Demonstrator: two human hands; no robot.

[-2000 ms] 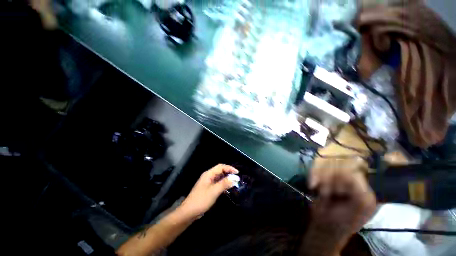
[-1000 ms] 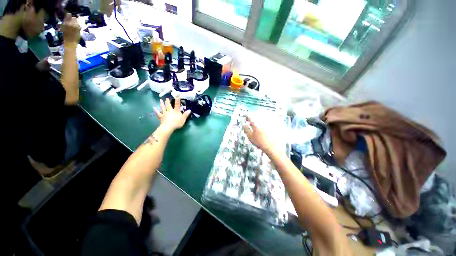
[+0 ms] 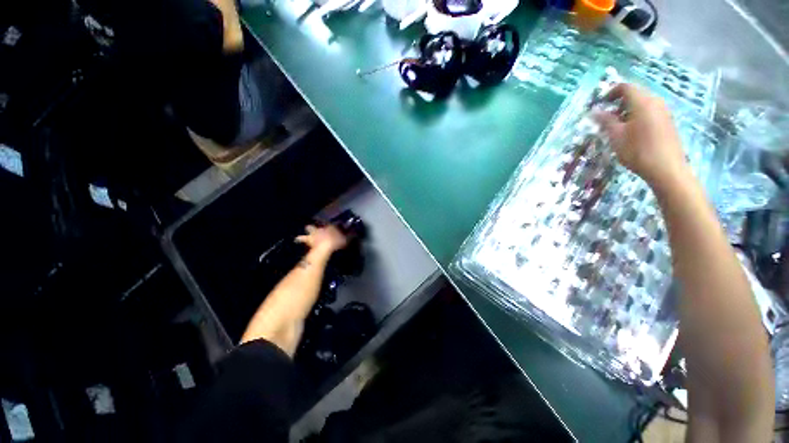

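Observation:
My left hand (image 3: 323, 238) reaches into the dark parts crate (image 3: 400, 303) below the bench edge. Its fingers are at a black plastic housing (image 3: 351, 227); whether they grip it is not clear. More black housings (image 3: 342, 329) lie in the crate nearer to me. My right hand (image 3: 638, 130) is over the far part of the stacked clear blister tray (image 3: 554, 251), fingers pointing down at the pockets. It is blurred, and I cannot tell whether it holds a part. Silver-white parts fill many pockets.
Glossy black housings (image 3: 493, 56) stand on the green bench top (image 3: 389, 130), with white pieces behind them. An orange round item (image 3: 593, 7) is at the far edge. Clear plastic bags (image 3: 746, 164) lie right of the tray. Another person's dark-clothed body (image 3: 195, 52) is at upper left.
My left hand has gone from the housings on the bench down into the crate. My right hand is still at the tray. The view has tilted down. Earliest, my left hand held a small white piece.

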